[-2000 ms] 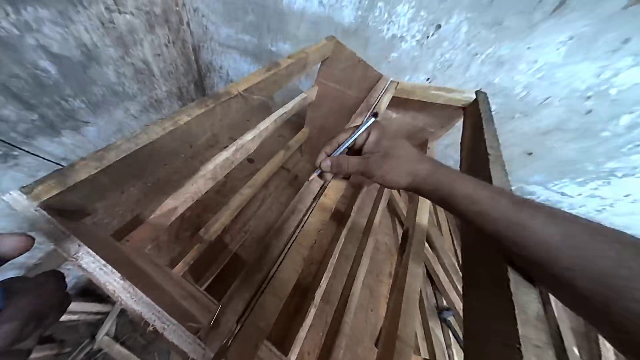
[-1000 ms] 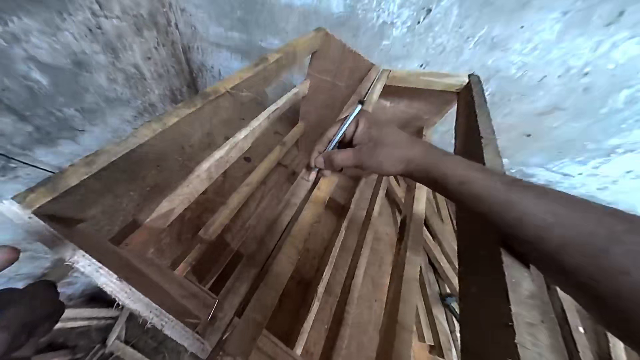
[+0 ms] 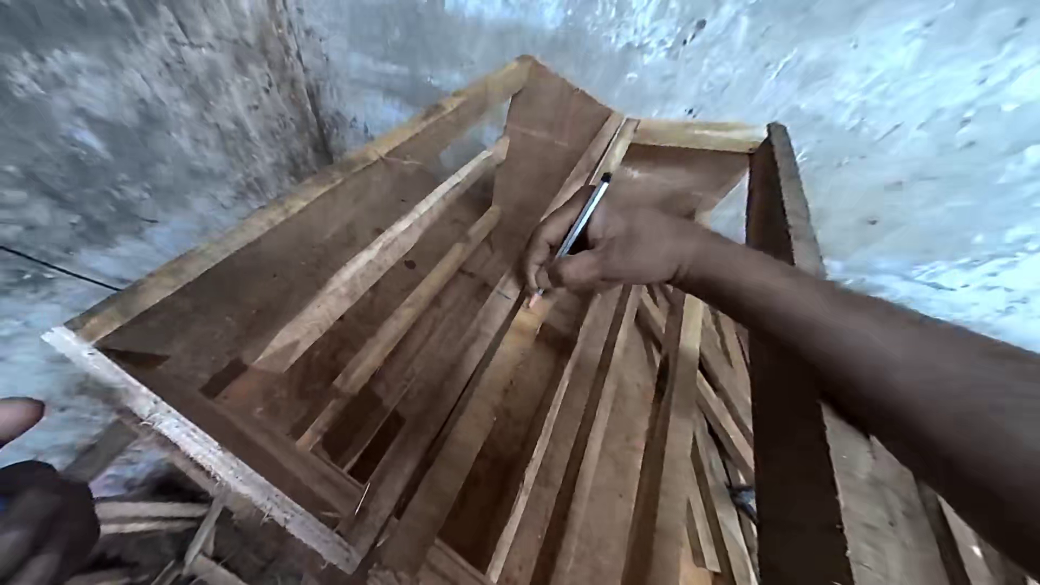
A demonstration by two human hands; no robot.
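Observation:
My right hand (image 3: 605,244) grips a pencil (image 3: 581,218), its dark end up, over a wooden frame built of planks and thin panels. The pencil's lower tip is at the edge of a long wooden strip (image 3: 496,398) running down the middle of the frame. Beside that strip lies a darker plank (image 3: 443,398), a narrow gap between them. My left hand (image 3: 41,512) is at the lower left edge of the view, blurred and partly cut off, near the frame's pale end board (image 3: 203,447); whether it holds anything is hidden.
Several loose wooden strips (image 3: 626,431) lie lengthwise inside the frame, with two more (image 3: 390,244) along its left side. A dark upright board (image 3: 784,390) bounds the right. Wood offcuts (image 3: 154,512) lie below at the left. A rough plastered wall (image 3: 918,146) stands behind.
My right hand keeps hold of the pencil and has come slightly down the middle strip. The left hand stays at the lower left edge.

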